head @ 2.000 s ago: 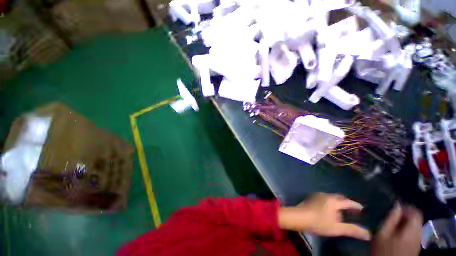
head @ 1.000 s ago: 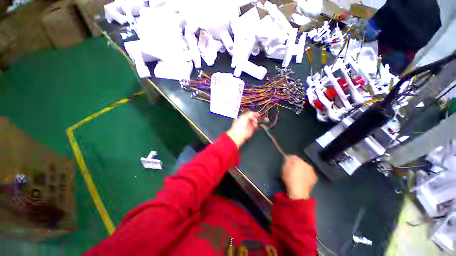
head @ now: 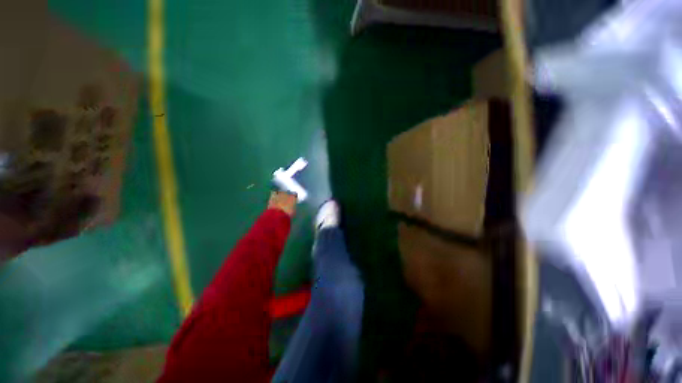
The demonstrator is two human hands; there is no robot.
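A small white plastic piece [head: 291, 178] with a projecting arm is over the green floor, left of the bench. My left hand [head: 283, 200], in a red sleeve, reaches down and meets its lower end. The hand is small and blurred and its fingers are hidden, so I cannot tell whether they grip the piece or whether it still touches the floor. My right hand is not in view.
The bench edge [head: 525, 209] runs down the right, with blurred white parts [head: 598, 194] and wires [head: 598, 351] on top. A brown carton [head: 441, 168] stands under the bench. Another carton [head: 67, 142] is at far left, beside a yellow floor line [head: 161, 142]. My shoe [head: 327, 215] is near the piece.
The view has swung down to the floor. My left hand has left the wires on the bench and moved down to the white piece. My right hand has gone out of view.
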